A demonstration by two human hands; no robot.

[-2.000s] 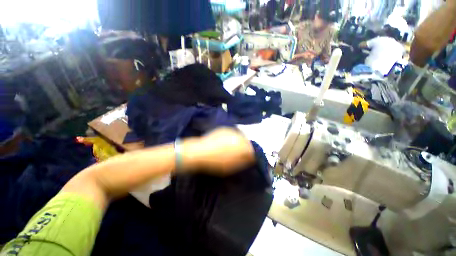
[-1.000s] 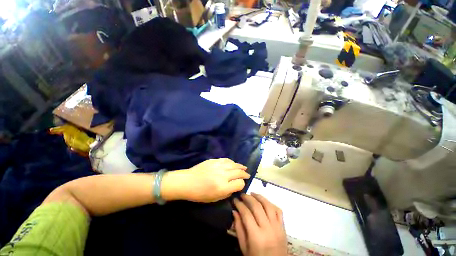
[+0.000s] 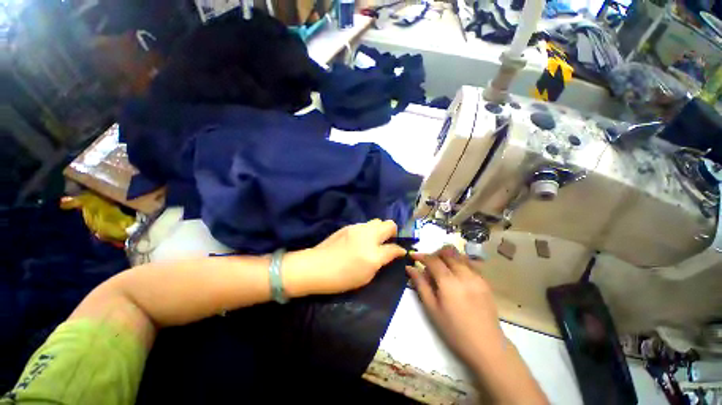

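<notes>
A navy garment piece (image 3: 277, 178) lies bunched on the white table left of the needle. A black fabric panel (image 3: 332, 324) hangs from my hands over the table's front edge. My left hand (image 3: 348, 257), with a bracelet at the wrist, pinches the dark cloth edge just in front of the needle area. My right hand (image 3: 455, 293) has its fingertips on the same edge, close to my left fingertips. The cream-white sewing machine head (image 3: 586, 190) stands to the right. The needle tip and the exact seam are too small to tell.
A black mobile phone (image 3: 590, 340) with a cable lies under the machine arm. A black cloth heap (image 3: 237, 67) is behind the navy cloth. A yellow bag (image 3: 101, 217) is at the left. The table's chipped front edge (image 3: 416, 380) runs below my right hand. Small metal parts lie far right.
Both hands have moved up and forward with the dark cloth edge, from the table's front to near the needle. Before that, my left arm was blurred over the cloth.
</notes>
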